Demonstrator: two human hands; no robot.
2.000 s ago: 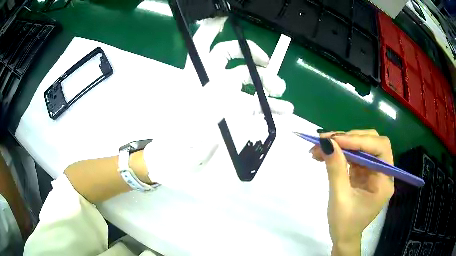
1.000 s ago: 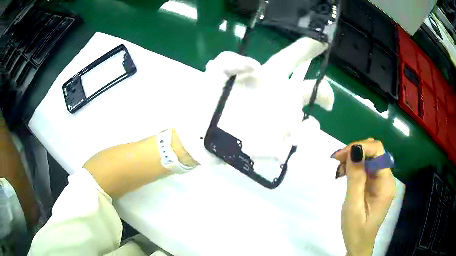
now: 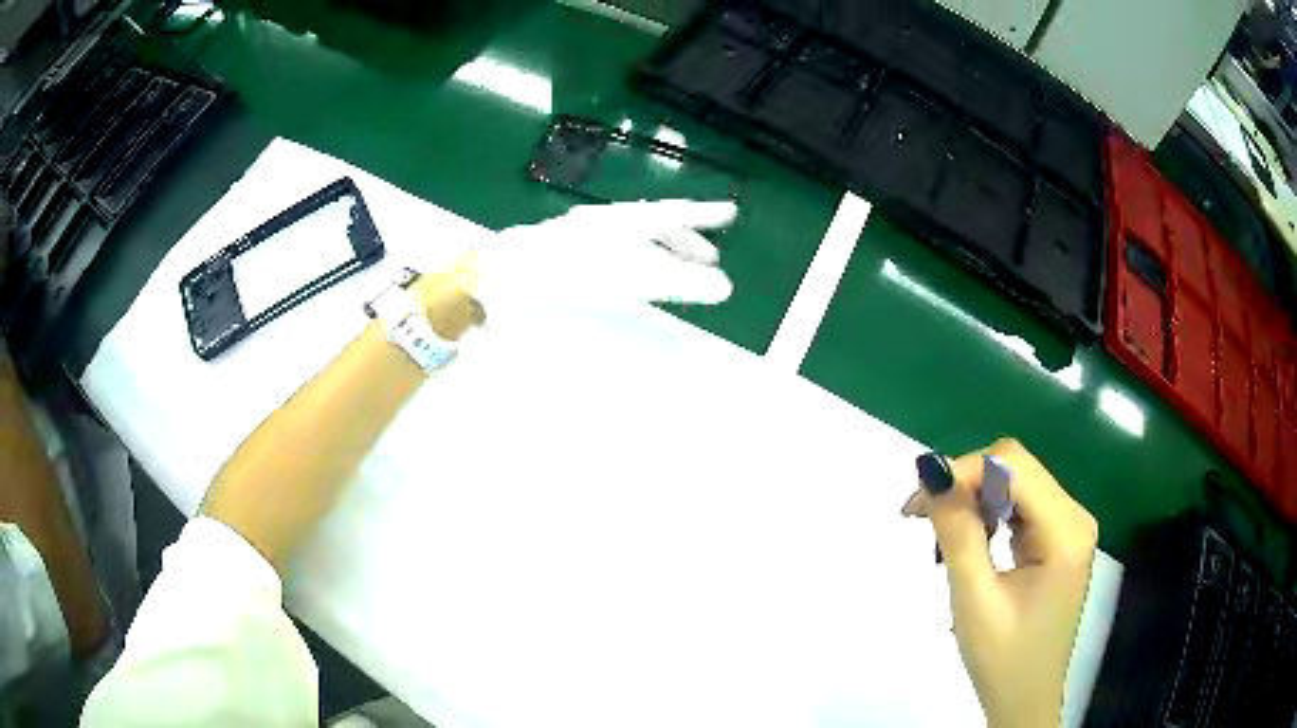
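My left hand, in a white glove with a pale-banded watch at the wrist, is open, palm low over the far edge of the white sheet. A black phone frame lies on the green surface just beyond its fingers; its near side is partly hidden by the hand. Another black phone frame lies flat on the sheet at the left. My bare right hand, with dark nails, holds the blue-purple tweezers over the sheet's right side. The tweezer tips cannot be made out.
Black trays stand beyond the sheet, with a red tray to their right. More black trays are at the far left and lower right. A white strip runs from the sheet towards the trays. Another person's arm shows at the left edge.
My left hand has let go of the frame it held up and moved left; a frame now lies on the green surface. My right hand has moved slightly down and keeps the tweezers.
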